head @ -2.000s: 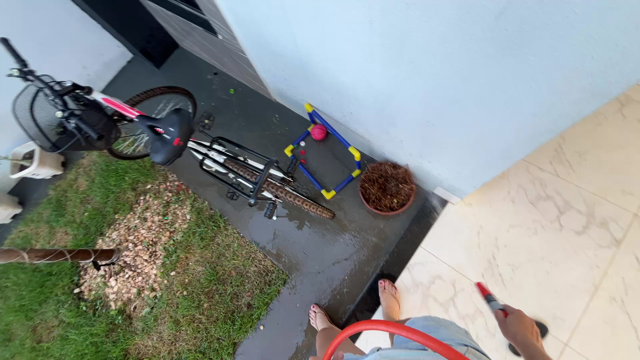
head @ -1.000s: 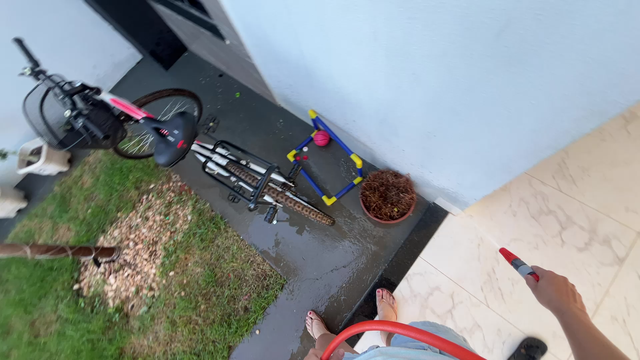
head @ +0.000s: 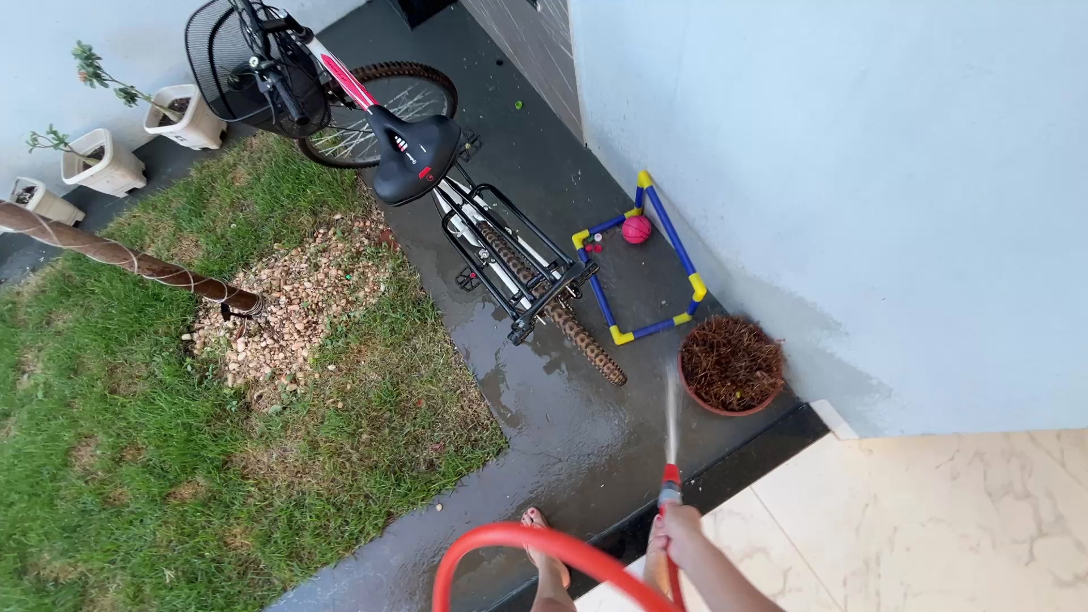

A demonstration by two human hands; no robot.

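Observation:
Near the bottom, my right hand (head: 680, 529) is closed around a hose nozzle (head: 671, 483) with a red tip and grey collar. Water (head: 673, 416) sprays from it toward the wet grey floor, just left of a round pot (head: 733, 365) of dry brown plant matter. A red hose (head: 544, 544) loops across the bottom edge beside my bare feet. Beyond the pot, a blue and yellow plastic tube frame (head: 654, 327) lies against the wall, with a pink ball (head: 636, 229) at its far side. My left hand is out of view.
A bicycle (head: 501, 246) with a black seat and basket stands on the wet floor. Grass (head: 127, 425), pebbles (head: 280, 314) and a wooden post (head: 127, 259) lie left. White planters (head: 187, 119) line the far wall. A black step edge (head: 722, 467) borders marble-look tiles (head: 850, 527) at right.
My right hand has moved left with the nozzle, from over the tiles to beside my feet. A water jet now shows; none was visible in the earlier frames.

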